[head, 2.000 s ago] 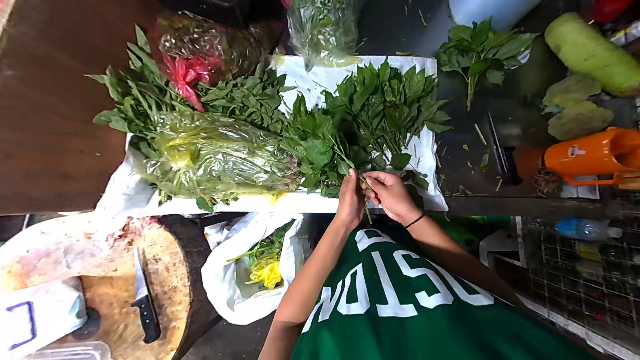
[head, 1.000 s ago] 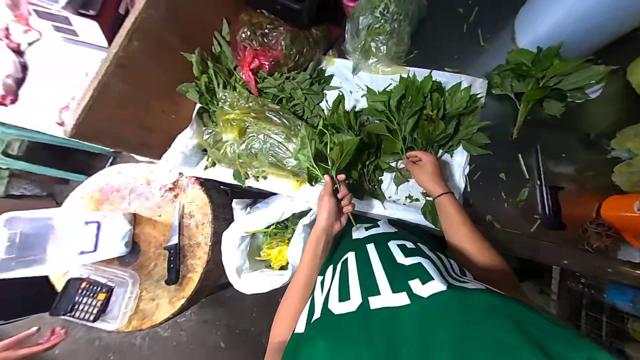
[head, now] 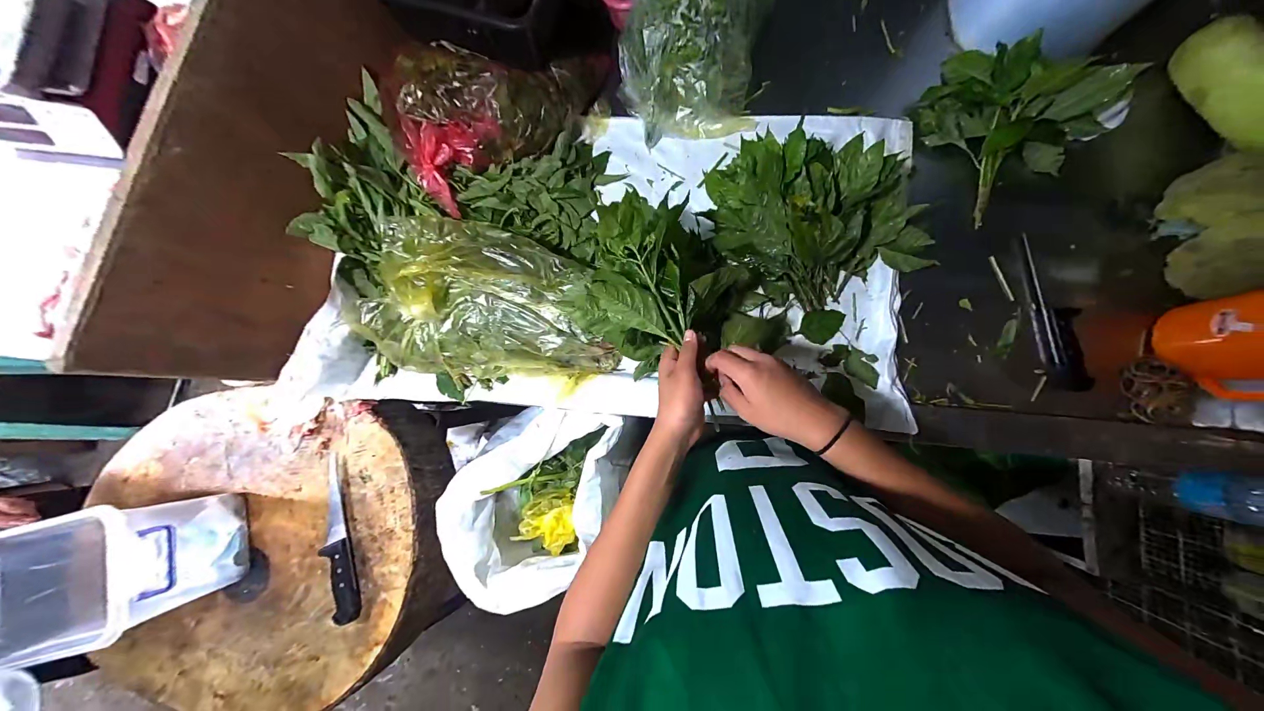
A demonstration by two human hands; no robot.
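Note:
My left hand (head: 681,385) is closed around the stems of a bunch of leafy greens (head: 647,286), whose leaves point away from me. Close beside it on the right, my right hand (head: 770,390) has bent fingers near the stem ends; whether it grips a stem is hidden. Right of the bunch, a larger pile of leafy greens (head: 800,207) lies on a white sheet (head: 884,346). A clear plastic bag (head: 474,296) with yellow parts lies left of my hands, with more loose greens (head: 538,193) behind it.
A round wooden chopping block (head: 237,632) at lower left bears a knife (head: 339,553) and a plastic container (head: 188,553). A white bag (head: 484,533) with greens stands below the table edge. At right are another bunch (head: 1007,118), a dark-handled knife (head: 1052,326) and an orange object (head: 1210,341).
My right hand has moved left from the larger pile to beside my left hand. The hands were apart one second ago and close together two seconds ago.

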